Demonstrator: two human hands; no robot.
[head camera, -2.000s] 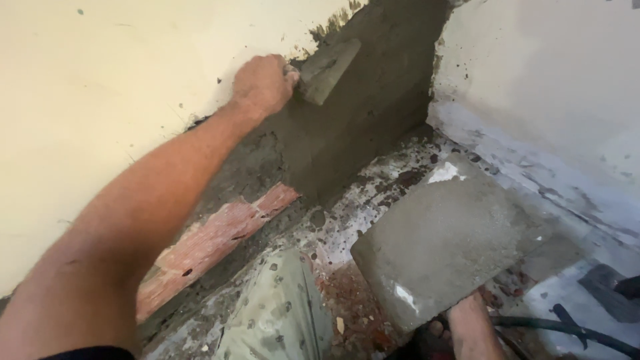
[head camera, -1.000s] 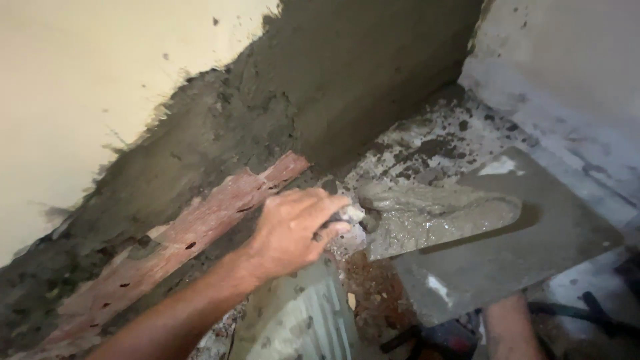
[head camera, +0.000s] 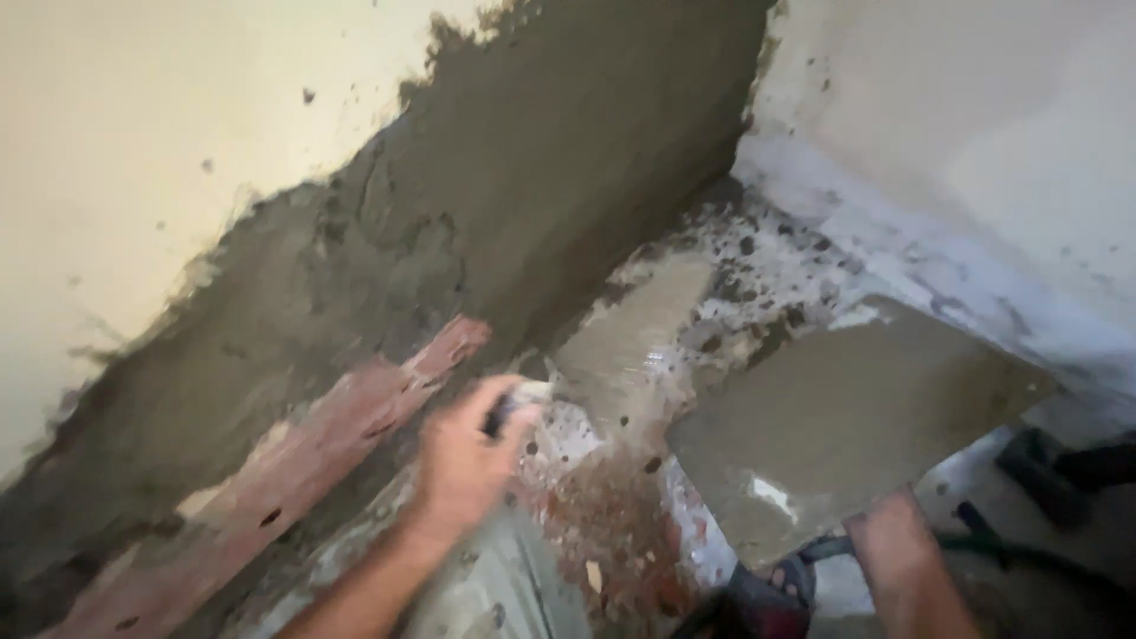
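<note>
My left hand (head camera: 475, 444) is closed around the handle of a plastering trowel (head camera: 635, 342), low at the centre. Its grey, wet-looking blade points up and right, between the mortared wall strip (head camera: 568, 151) and the hawk. At the lower right, my right hand (head camera: 887, 524) is under a flat rectangular hawk board (head camera: 852, 426) and supports it; the fingers are mostly hidden. The hawk's upper face is grey with a thin mortar film and pale patches near two edges. Fresh grey mortar covers the wall below the ragged edge of cream paint.
A strip of exposed reddish masonry (head camera: 355, 435) runs along the lower left wall. Rubble and mortar splashes (head camera: 612, 532) lie on the floor. A pale wall (head camera: 994, 133) meets the mortared one at the corner. A dark hose (head camera: 1038, 555) and footwear (head camera: 772, 595) are at the bottom right.
The trowel went from the wall to over the hawk, where it bore a mortar heap one second ago. Now it is left of the hawk, its blade turned upward, and no heap shows on it.
</note>
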